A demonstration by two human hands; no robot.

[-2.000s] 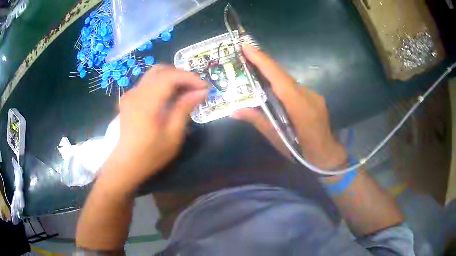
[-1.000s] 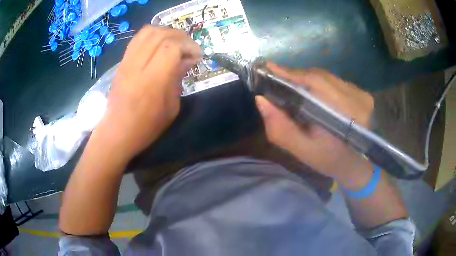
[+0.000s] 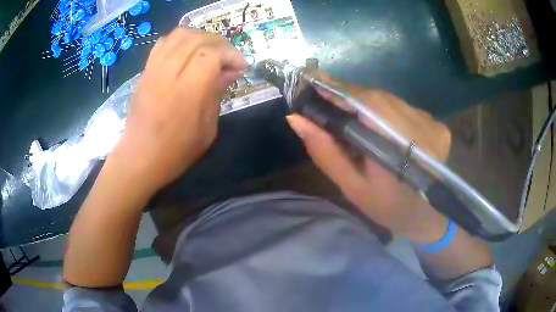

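A white open housing with a green board and metal contacts lies on the dark green bench. My left hand covers its left part, thumb and fingertips pinched together over the board; what they hold is hidden, though a bit of blue shows beside them. My right hand holds a soldering iron like a pen, its tip over the board close to my left fingertips. Tip contact cannot be told. A clear plastic bag with white cord lies left of my left hand.
Blue disc components with wire legs lie in a pile at the upper left, partly under a clear plastic sheet. A cardboard tray with silvery scatter is at the upper right. The iron's pale cable runs up the right edge.
The right hand has turned the iron from lying across the housing's right side to pointing its tip at the board. The left fingertips have closed. The view has shifted, so bench things sit higher.
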